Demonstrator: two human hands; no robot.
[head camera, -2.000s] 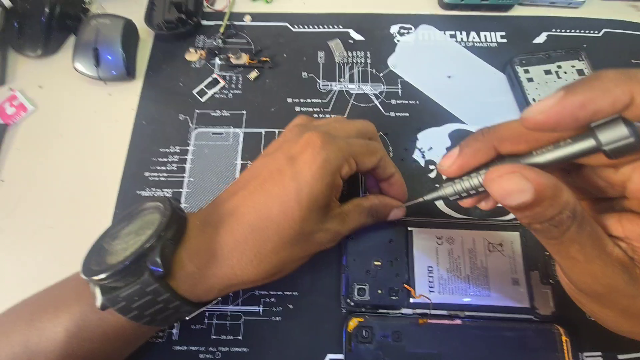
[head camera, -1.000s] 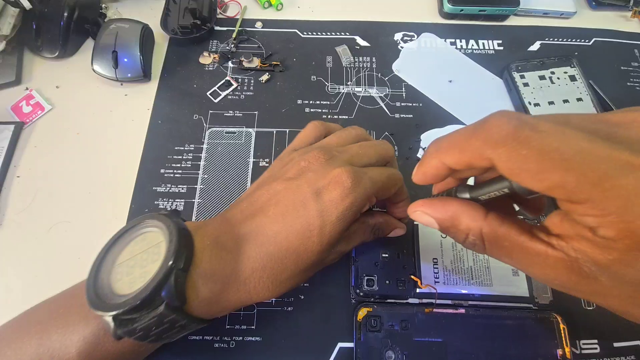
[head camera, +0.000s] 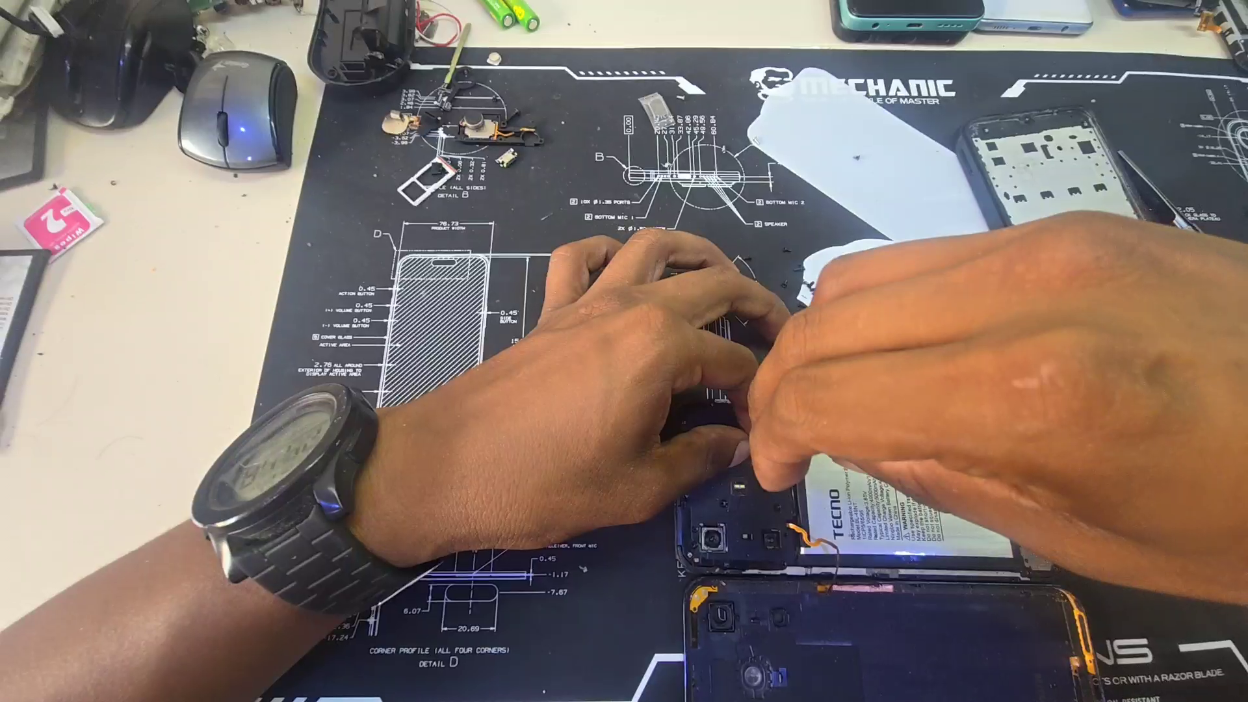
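Note:
An opened smartphone (head camera: 746, 522) lies on the black printed work mat, its white-labelled battery (head camera: 907, 512) partly covered by my right hand (head camera: 985, 390). My left hand (head camera: 604, 409), with a digital watch (head camera: 283, 468) on its wrist, rests at the upper left of the phone, thumb and forefinger bent close to its edge. The right fingers are curled and meet the left fingertips there; whatever lies between them is hidden, and the screwdriver does not show. Below the phone is its detached back cover (head camera: 897, 643), and a thin orange flex cable (head camera: 809, 536) sits near the battery.
A computer mouse (head camera: 237, 109) stands at the upper left. Small parts and a SIM tray (head camera: 427, 181) lie on the mat (head camera: 546, 634). A white phone-shaped sheet (head camera: 868, 156), a phone frame (head camera: 1053, 166) and tweezers (head camera: 1155, 190) are at the upper right, with phones (head camera: 907, 19) behind.
The screwdriver, in my right hand in the earlier frames, is now hidden from sight. My right hand has turned over, its back facing the camera, and closed in against my left fingertips.

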